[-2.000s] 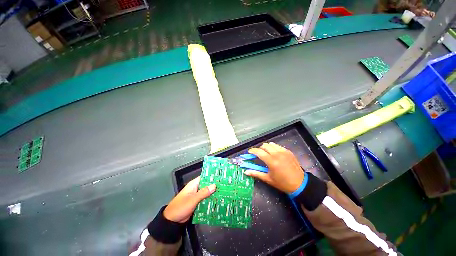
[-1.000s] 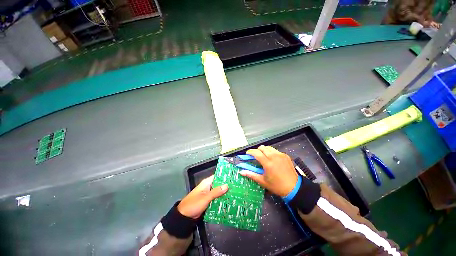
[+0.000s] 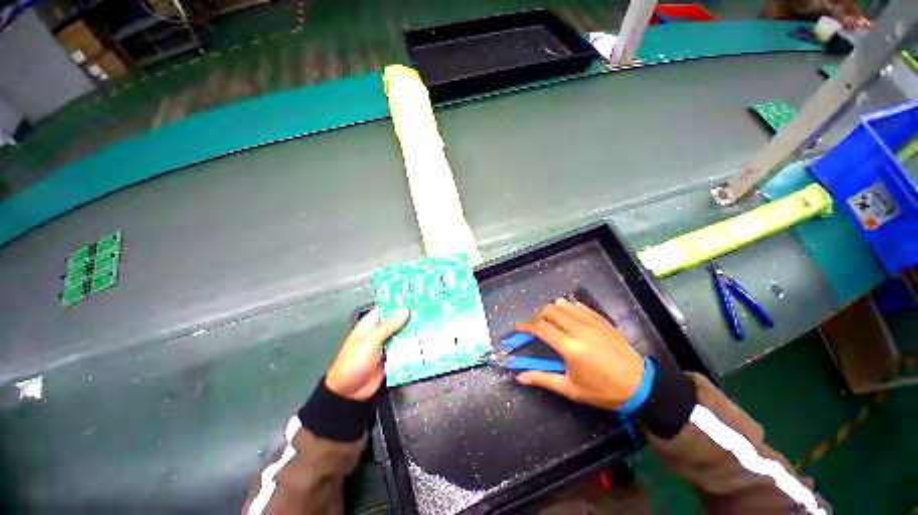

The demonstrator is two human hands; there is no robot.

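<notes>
My left hand (image 3: 359,354) grips the left edge of a green circuit board (image 3: 433,317), thumb on its face. The board is held over the left part of the black tray (image 3: 659,314), its top edge overlapping the near end of the yellow-green bar (image 3: 428,171). My right hand (image 3: 584,354) holds blue-handled cutters (image 3: 533,362), jaws at the board's lower right corner. Whether the jaws touch the board cannot be told. Silvery lead clippings (image 3: 441,493) are heaped in the tray's near left corner. A black brush (image 3: 586,300) is partly hidden behind my right hand.
Spare blue pliers (image 3: 740,302) lie right of the tray, below a second yellow-green bar (image 3: 740,233). A blue bin (image 3: 876,196) and slanted metal post (image 3: 805,116) stand at right. Other boards (image 3: 93,269) lie on the belt. Another black tray (image 3: 498,50) sits across it.
The board has moved up and left relative to the tray and turned straighter. The cutters have gone from its top right corner to its lower right corner. The clippings heap shows more fully.
</notes>
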